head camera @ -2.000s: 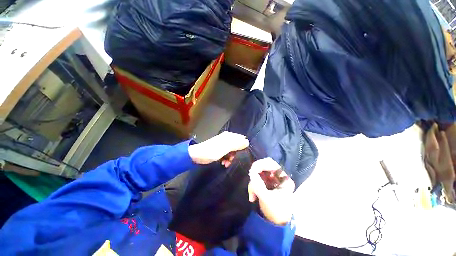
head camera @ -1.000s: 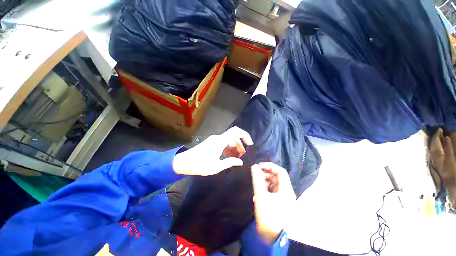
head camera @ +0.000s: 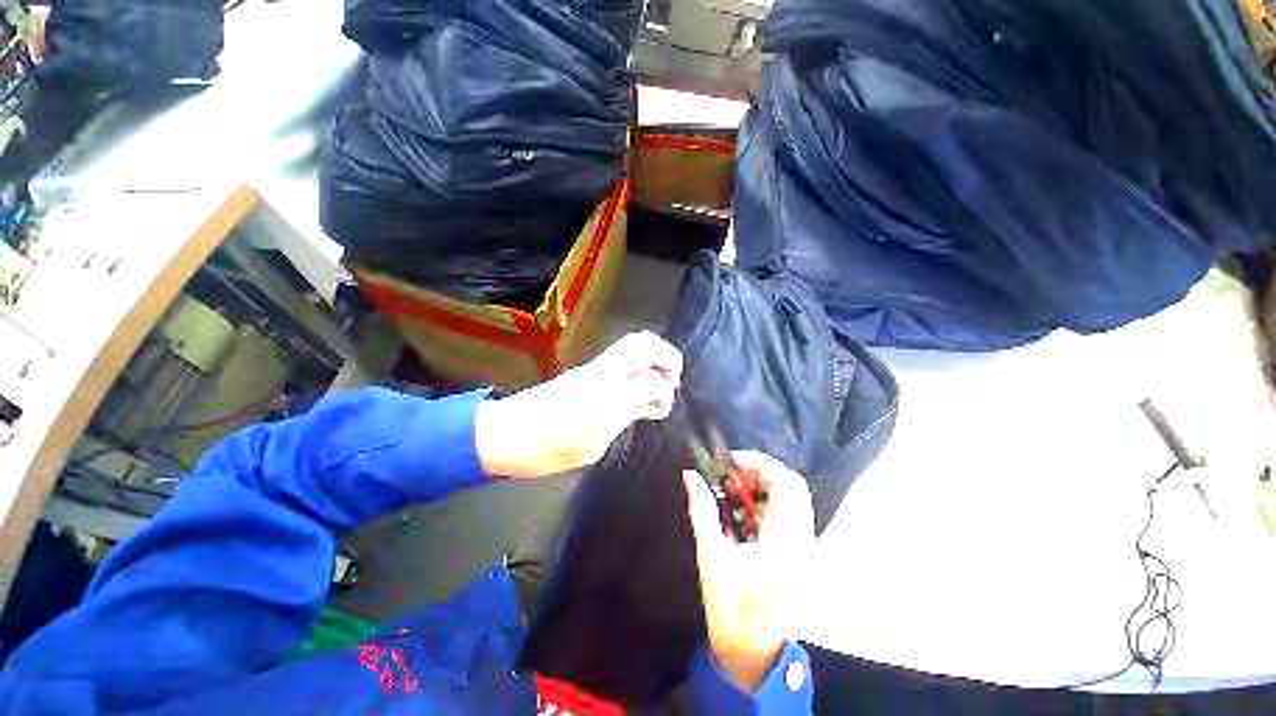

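A dark navy backpack (head camera: 773, 347) lies from the white table's left edge down onto the lap, its blacker cloth (head camera: 616, 574) hanging toward the wearer. My left hand (head camera: 595, 406) is at the upper left of this black cloth, fingertips pinched together at its edge; what they pinch is too fine to make out. My right hand (head camera: 756, 553) holds thread snips (head camera: 739, 501) with reddish-dark handles, the blades pointing up and left toward my left fingertips.
A pile of navy backpacks (head camera: 966, 182) lies on the white table (head camera: 980, 518) at the back right. A carton (head camera: 476, 343) with red tape holds dark bags (head camera: 476, 154). A tangled black cord (head camera: 1154, 602) and a thin grey stick-like object (head camera: 1170, 432) lie at right.
The snips' blades now show, pointing at the left fingertips; a second ago the right hand was turned with the snips hidden. The left fingers have closed together. The view has shifted left.
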